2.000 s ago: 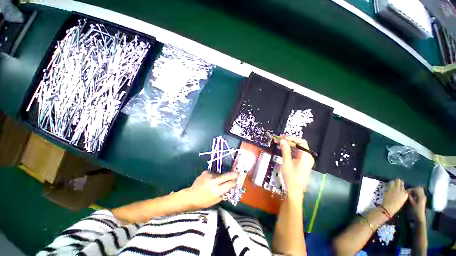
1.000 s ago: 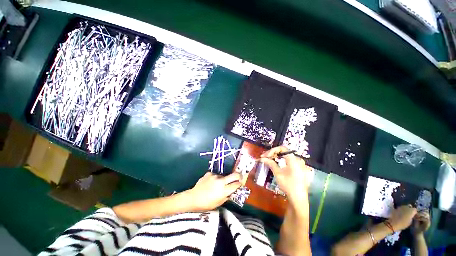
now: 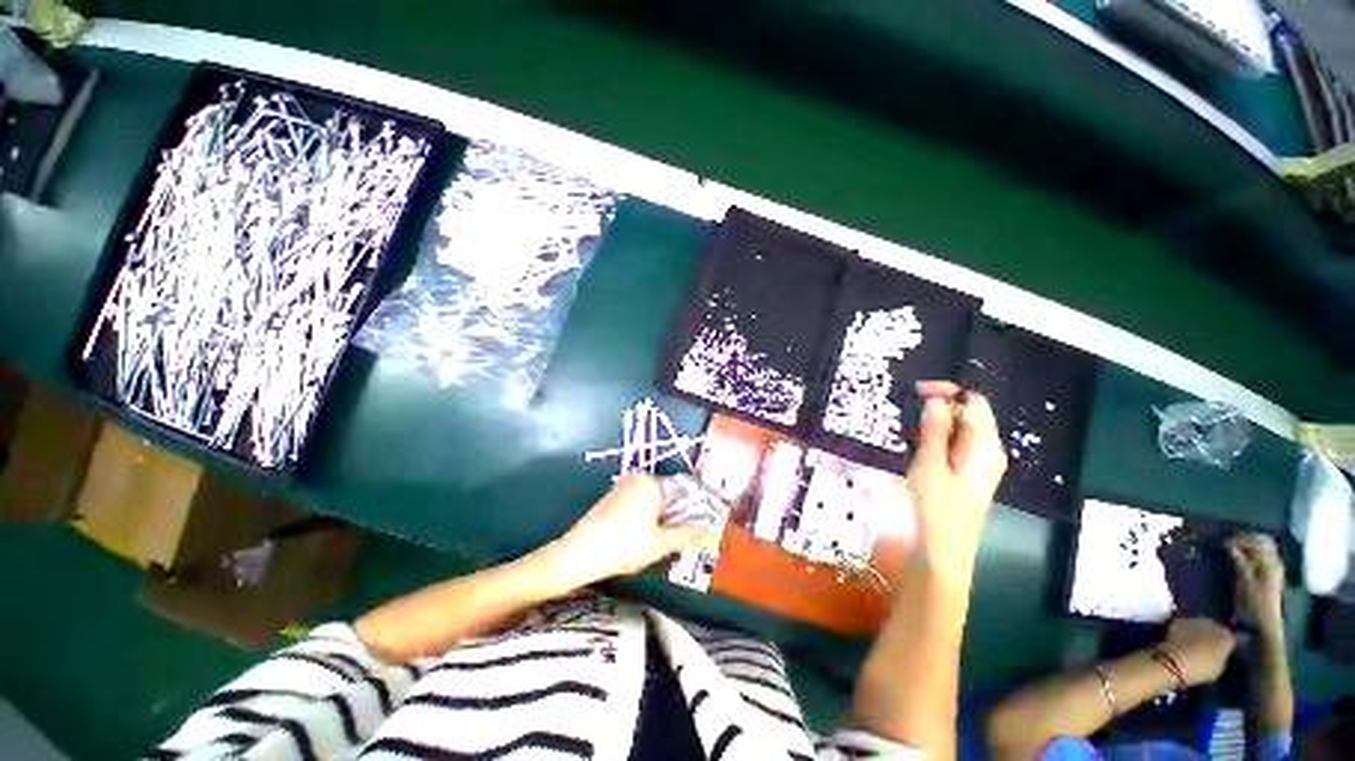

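My left hand is at the left end of the orange mat, its fingers on a silvery-white fixture that they partly cover. A loose bunch of thin white pieces lies just behind it. My right hand is raised at the mat's right edge, near the middle and right trays, thumb and fingers close together. No tweezers can be made out there. A narrow pale block and a white plate with dark dots lie on the mat.
Three black trays stand behind the mat: left, middle, right. A large black tray of white pieces and a clear bag are at left. Another person's hands work at right beside a crumpled bag.
My right hand has moved from the fixture to the right and back, uncovering the dotted plate; the dark tweezers no longer show. My left hand stays at the fixture.
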